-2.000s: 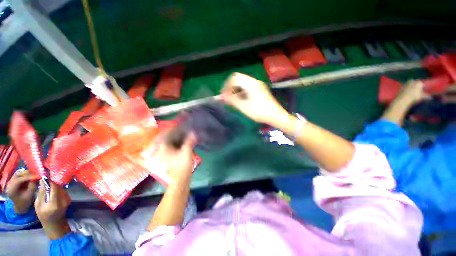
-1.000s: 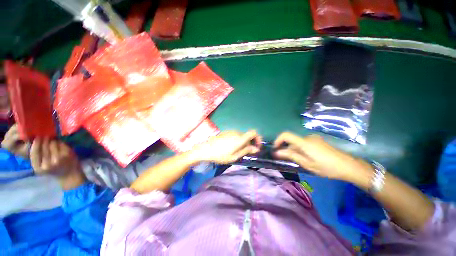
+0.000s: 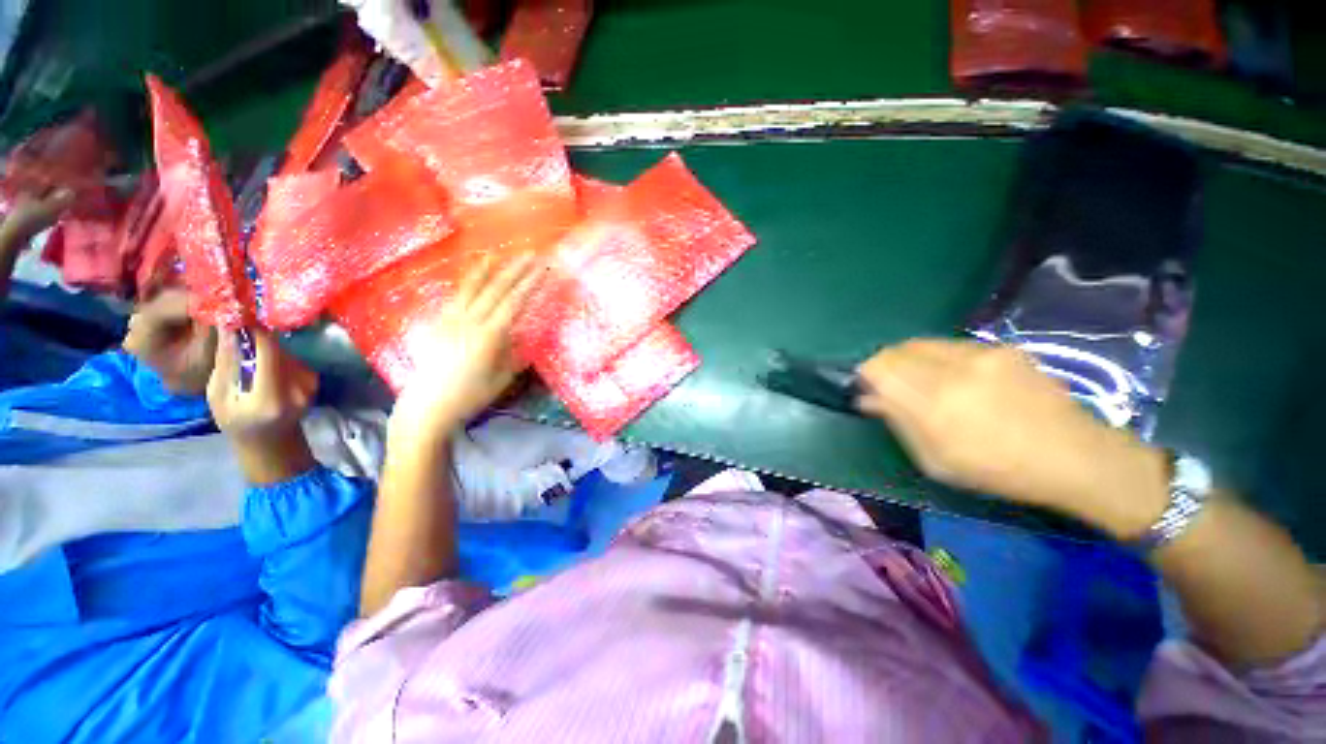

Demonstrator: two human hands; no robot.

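Observation:
A fanned pile of red bubble bags lies on the green tabletop left of centre. My left hand lies on the lower left of the pile, its fingers spread over the bags; whether it grips one cannot be told. My right hand holds a small dark antistatic bag by its right end, low over the table. Its fingertips are partly blurred. A larger dark bag with a shiny silvery lower end lies on the table beyond my right hand, which covers part of its lower edge.
A pale edge strip runs between table and green conveyor. Red packs lie on the conveyor. A pale post stands behind the pile. At left a person in blue sleeves holds up a red bag.
My left hand has moved left, away from my right hand and onto the red pile. My right hand has moved slightly right with the dark bag. The view has shifted, so the pile appears further right.

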